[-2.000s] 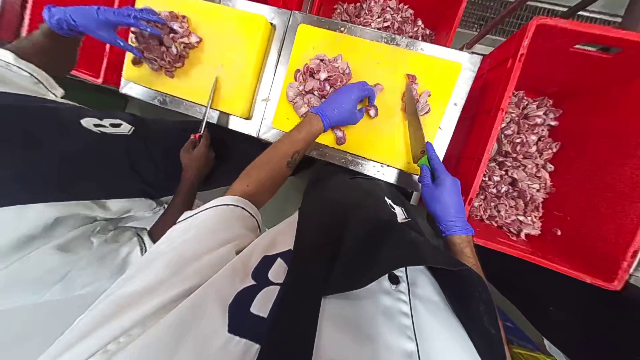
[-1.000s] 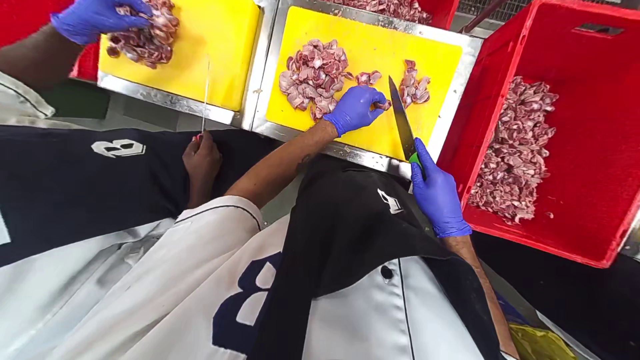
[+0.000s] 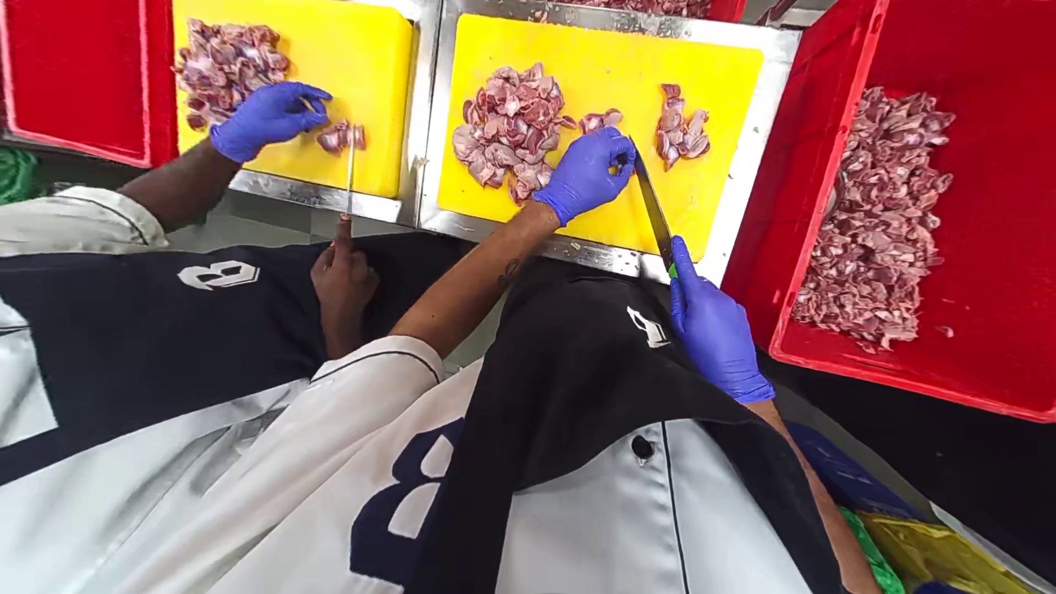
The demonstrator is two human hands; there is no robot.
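Observation:
A yellow cutting board (image 3: 615, 62) lies on a metal tray in front of me. My left hand (image 3: 587, 175), in a blue glove, is over the board's near part, fingers curled; whether a piece is between them cannot be told. A heap of raw meat pieces (image 3: 511, 124), which look like gizzards, lies left of it, and a few pieces (image 3: 601, 121) lie just beyond its fingers. My right hand (image 3: 711, 322), also gloved, grips the green handle of a kitchen knife (image 3: 653, 202), its tip close to my left fingertips. A small group of pieces (image 3: 681, 128) lies at the board's right.
At the right stands a red plastic crate (image 3: 990, 247) with many meat pieces (image 3: 879, 223). On my left a co-worker's gloved hand (image 3: 268, 120) and bare hand (image 3: 345, 276) with a knife (image 3: 351, 169) are at another yellow board (image 3: 355, 41). Another red crate (image 3: 74, 74) is at the far left.
The co-worker's gloved hand has moved from the heap toward the knife on the neighbouring board. My knife's tip has come down from beside the right-hand pieces to near my left fingers.

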